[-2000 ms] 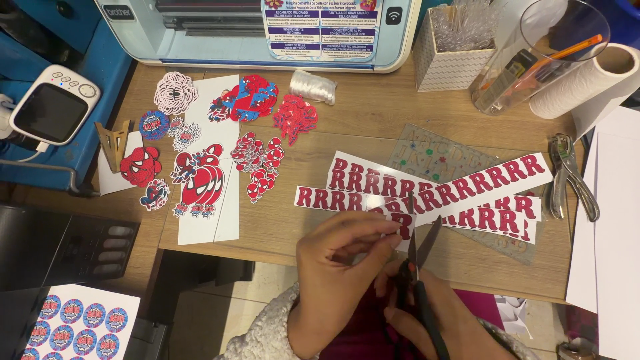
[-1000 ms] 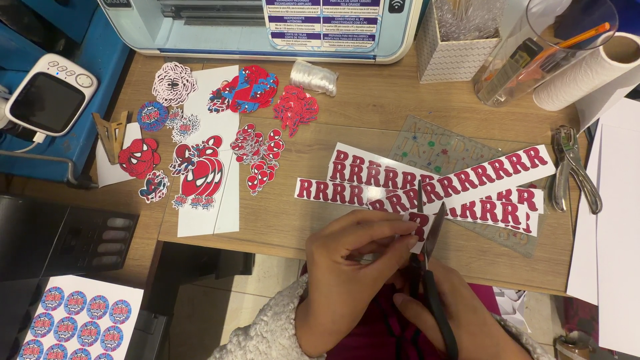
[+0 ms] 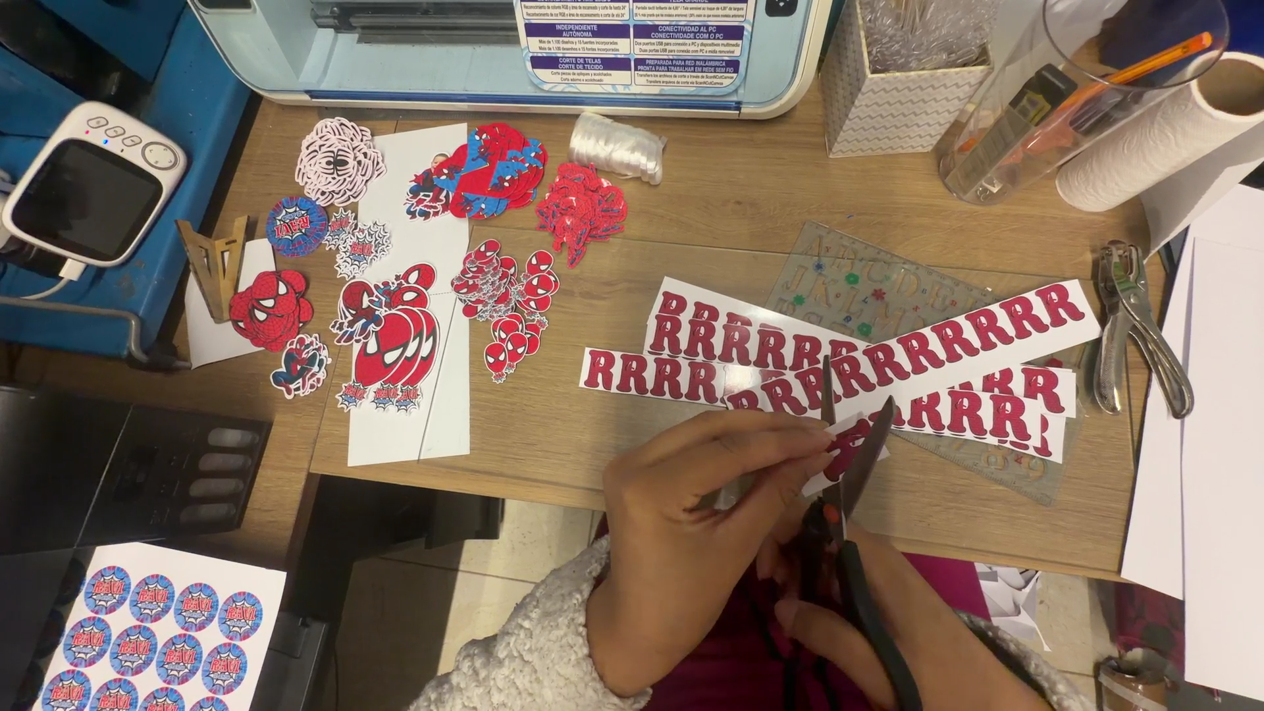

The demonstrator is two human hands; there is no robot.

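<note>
My left hand (image 3: 691,523) pinches a small piece of white paper printed with a dark red letter R (image 3: 847,452) near the table's front edge. My right hand (image 3: 839,612) holds black-handled scissors (image 3: 869,464), their blades apart around the piece. Just beyond, paper strips printed with rows of red R letters (image 3: 928,346) lie crossed over one another, on a clear letter stencil sheet (image 3: 839,267). Farther left are piles of cut-out spider-hero pictures (image 3: 395,346), some on white paper (image 3: 444,425).
A cutting machine (image 3: 444,59) stands at the back. A metal hole punch (image 3: 1136,326) lies right of the strips, near white sheets (image 3: 1215,444). A clear cup with tools (image 3: 1057,109), a thread cone (image 3: 1165,148) and a patterned box (image 3: 879,99) stand at the back right. Round printed stickers (image 3: 153,642) lie lower left.
The scissors and the small R piece have turned a little in my hands. The strips and the cut-out piles have stayed where they were.
</note>
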